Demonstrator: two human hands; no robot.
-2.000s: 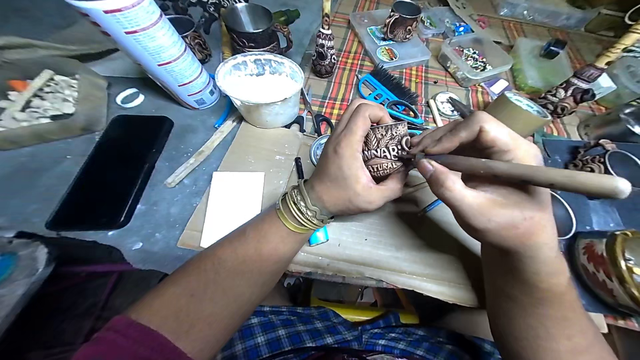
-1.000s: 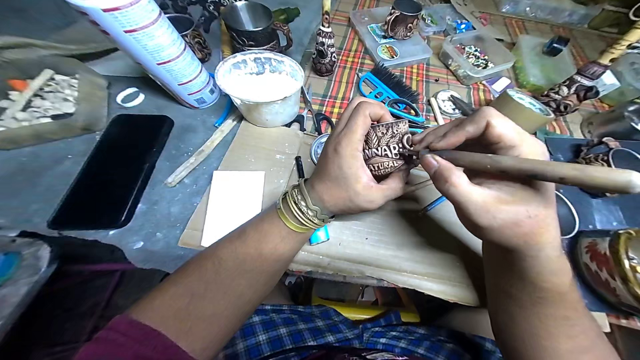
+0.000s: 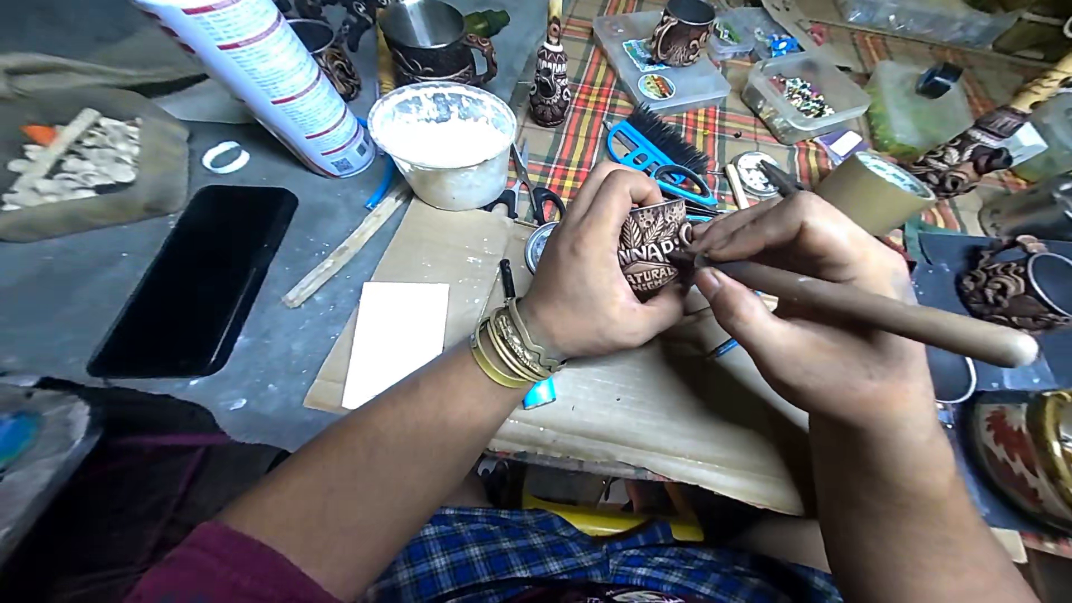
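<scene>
My left hand (image 3: pixel 590 268) is wrapped around a small brown cup (image 3: pixel 649 251) with carved relief leaves and lettering, held above the cardboard sheet (image 3: pixel 636 402). My right hand (image 3: pixel 829 293) grips a tool with a long, round wooden handle (image 3: pixel 888 314) like a pen. The tool's dark tip meets the right side of the cup's carved face; its exact shape is hidden by my fingers. Below my left wrist, a white card (image 3: pixel 396 343) lies on the cardboard.
Left are a black phone (image 3: pixel 194 280) and a wooden stick (image 3: pixel 345 247). Beyond the hands stand a white-filled plastic tub (image 3: pixel 452 180), scissors (image 3: pixel 528 188), a blue-handled brush (image 3: pixel 657 151) and a tape roll (image 3: pixel 875 193). Carved mugs (image 3: pixel 1017 285) sit at the right.
The right hand and the tool handle have shifted slightly against the cup. The left hand keeps its hold.
</scene>
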